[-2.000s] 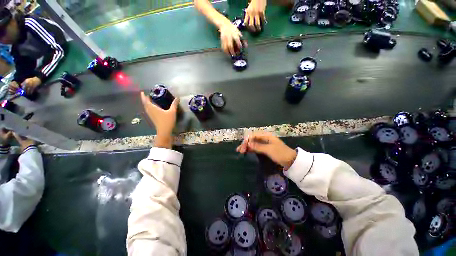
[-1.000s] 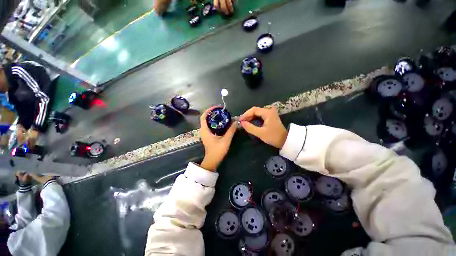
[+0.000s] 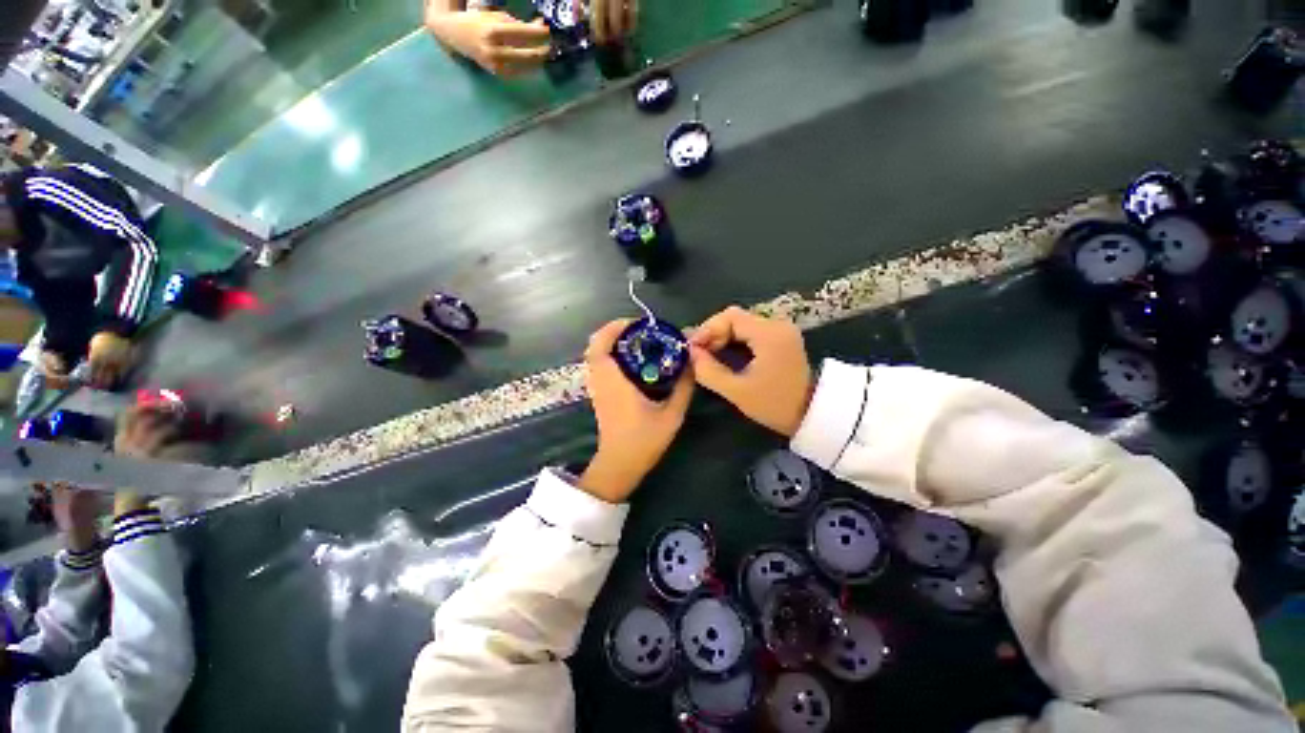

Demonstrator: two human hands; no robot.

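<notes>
My left hand [image 3: 633,427] is wrapped around a black cylindrical housing [image 3: 653,358], held with its open end up above the near edge of the belt. Circuit parts show in the open end, and a white wire [image 3: 643,301] with a pale tip sticks up from it. My right hand [image 3: 756,365] is at the housing's right rim, thumb and fingertip pinched together; what is between them is too small to make out. Round end caps [image 3: 716,633] with grey faces lie in a group on the dark worktable below my hands.
A conveyor belt [image 3: 859,186] carries housings [image 3: 638,226] and caps. A speckled strip [image 3: 916,279] edges it. More caps [image 3: 1179,245] are piled at right. Another person's hands [image 3: 501,36] work across the belt; other workers' sleeves [image 3: 132,619] show at left.
My left hand has picked the housing up off the belt and brought it towards my right hand. My right fingertips now meet its rim. Items on the belt have shifted left.
</notes>
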